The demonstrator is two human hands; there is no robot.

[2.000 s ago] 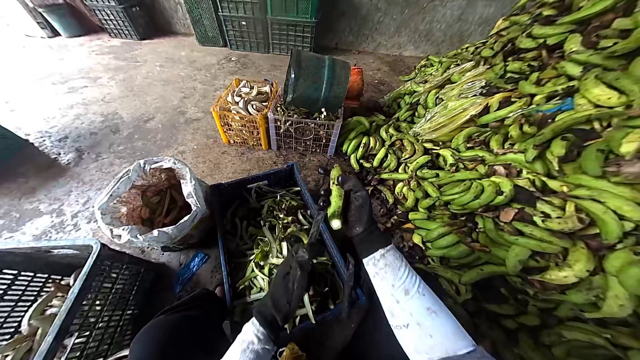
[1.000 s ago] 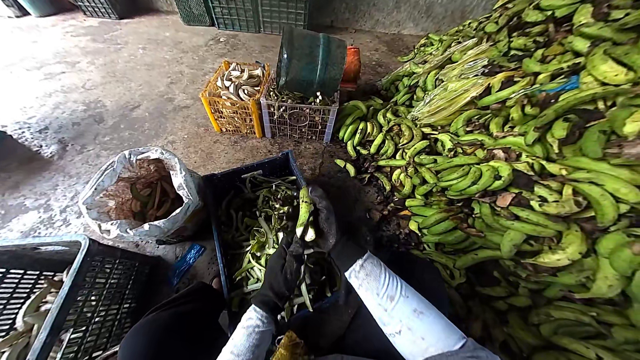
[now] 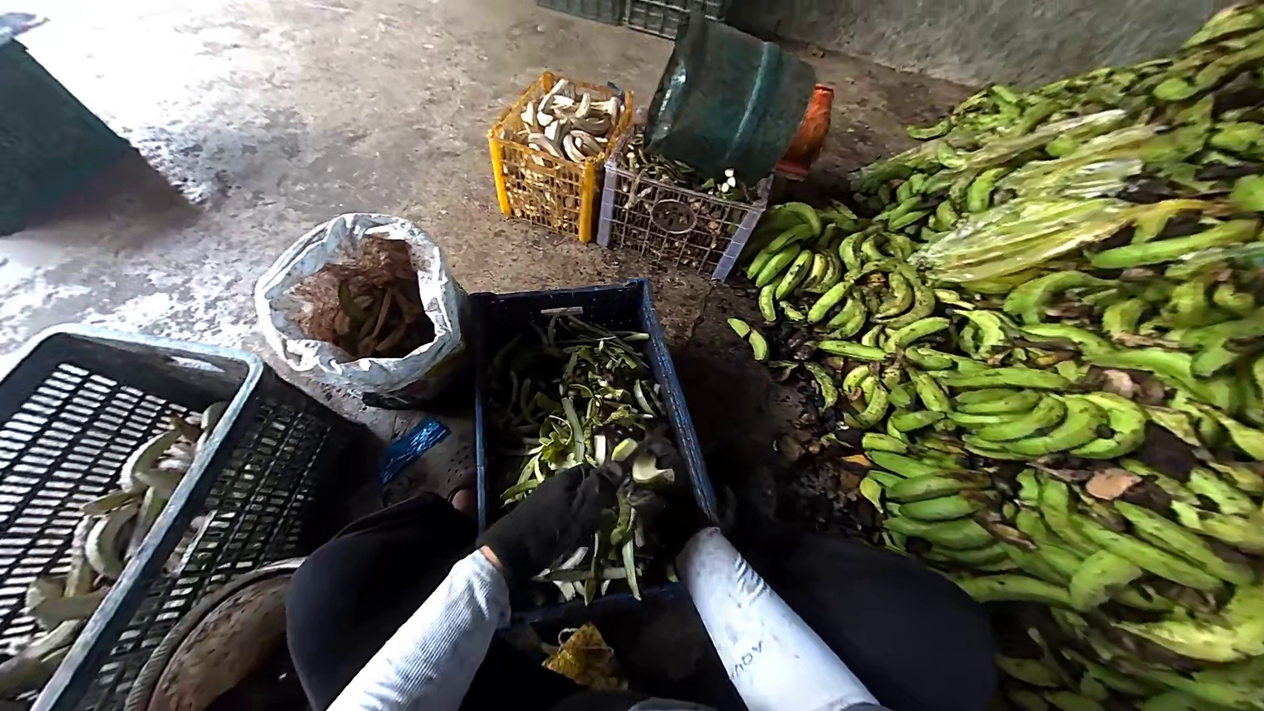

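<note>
Both my hands wear dark gloves and are close together over a blue plastic crate of green plantain peels. My left hand reaches in from the lower left, its fingers bent near a pale-ended plantain piece. My right hand is dark against the shadowed crate, beside that piece; its fingers are hard to make out. Which hand holds the piece, and whether a tool is between them, does not show. Peel strips hang below the fingers.
A large heap of green plantains lies on the right. At left are a white sack and a dark crate with peeled plantains. Ahead stand a yellow crate, a grey crate and a tilted green drum.
The green plantain held upright in my right hand earlier no longer shows upright. Both hands are now low over the peels. The view has shifted somewhat.
</note>
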